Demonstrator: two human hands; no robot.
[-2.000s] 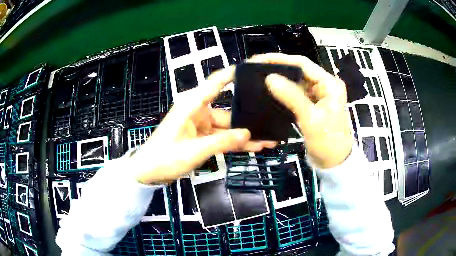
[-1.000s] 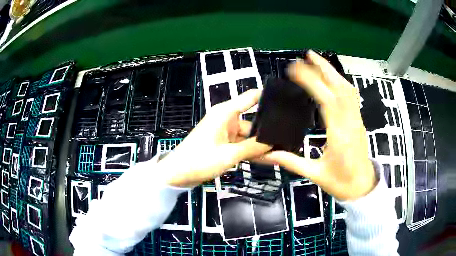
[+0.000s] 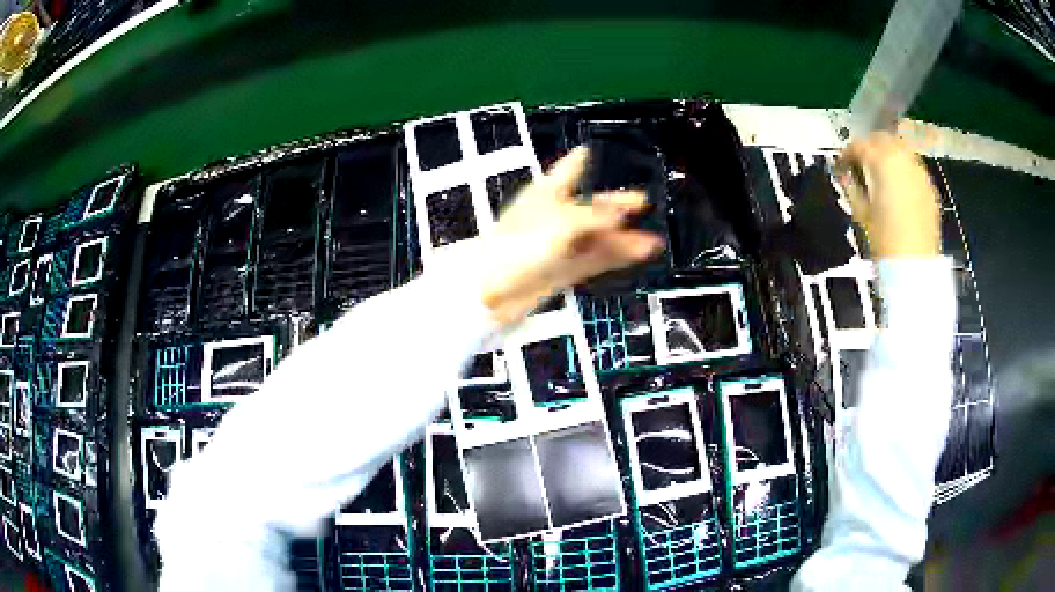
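Note:
My left hand [image 3: 567, 237] is over the back of the black blister tray [image 3: 700, 116], fingers spread. A dark, housing-sized shape [image 3: 622, 162] lies at or under its fingertips; I cannot tell if they grip it. My right hand [image 3: 897, 191] is at the right over the spare sheets, fingers bent together; its fingertips are blurred. The sticker sheet [image 3: 538, 428] lies across the tray, with open white cells at the back and two black rectangles at its near end. Teal-edged housings with white window borders [image 3: 665, 445] sit in the tray.
A neighbouring filled tray [image 3: 72, 382] is at the left. White lattice sheets [image 3: 819, 278] with a ragged black patch [image 3: 816, 226] lie at the right. A pale metal post [image 3: 908, 58] stands at upper right, beyond the right hand. A green surface [image 3: 347, 69] runs behind.
My hands have separated. The dark piece is no longer held up between them. My left hand is at the tray's back; my right hand has moved right to the spare sheets.

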